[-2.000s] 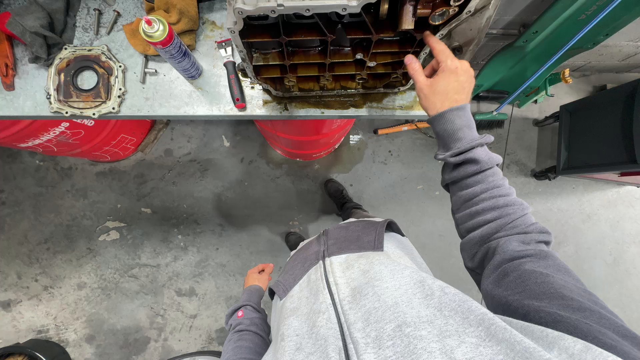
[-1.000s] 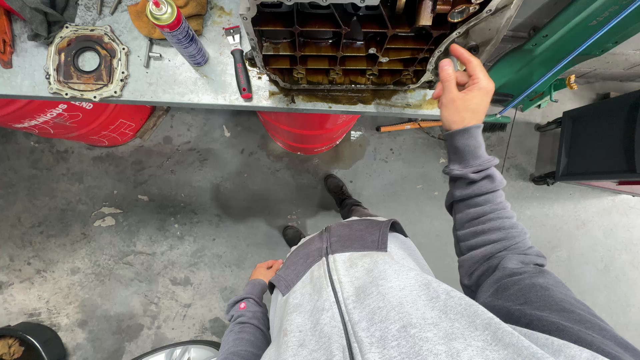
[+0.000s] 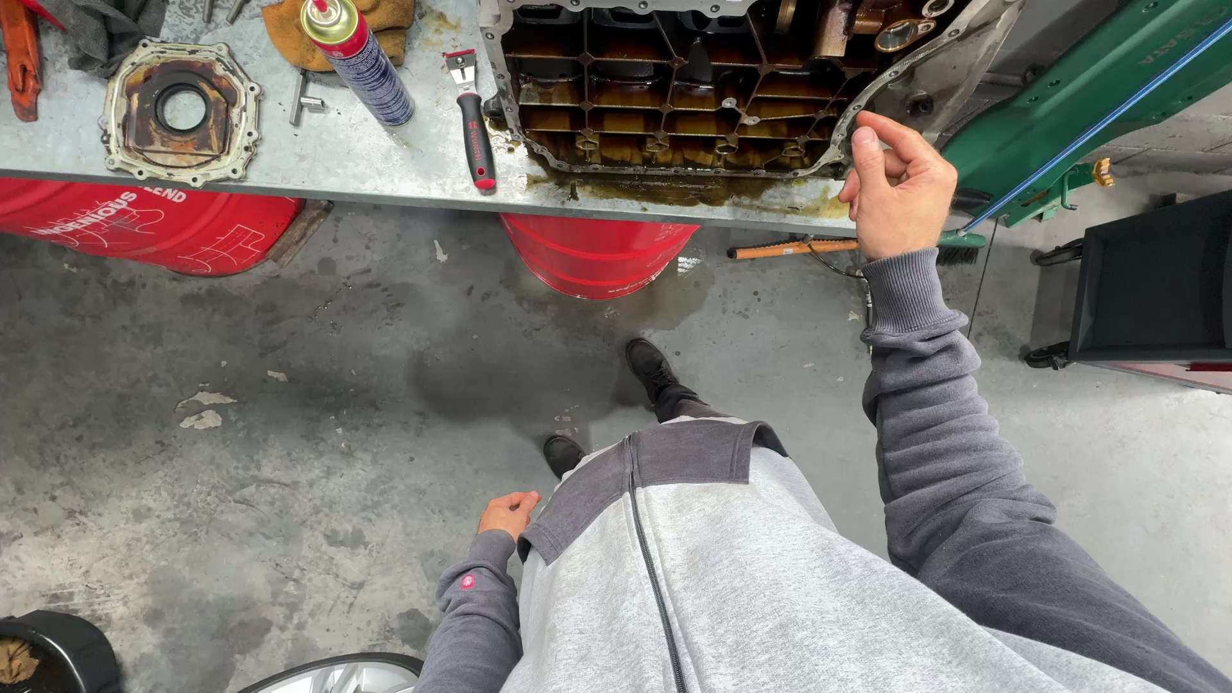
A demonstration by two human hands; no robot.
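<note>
An oily engine block [image 3: 674, 106] with its open underside facing me lies on a metal workbench [image 3: 356, 178]. My right hand [image 3: 900, 183] is at the block's lower right corner, index fingertip at or just over the flange rim, thumb near the finger; I see nothing held in it. Low beside the jacket hem hangs my left hand [image 3: 510, 513], with no object visible in it and its fingers partly hidden. Left of the block lie a gasket scraper [image 3: 474, 125] with a black and red handle, a spray can [image 3: 361, 63], and an oil-stained metal cover [image 3: 183, 111] with a round hole.
Red drums [image 3: 597, 252] stand under the bench. A brown work glove [image 3: 289, 34], a small metal T-shaped part [image 3: 303, 99] and a dark cloth [image 3: 115, 34] lie on it. At right are a green metal frame [image 3: 1039, 125], a broom [image 3: 794, 248] and a black wheeled cart [image 3: 1155, 279].
My right hand has moved down along the block's right rim from its place near the upper right part two seconds ago. My left hand stays low at my side.
</note>
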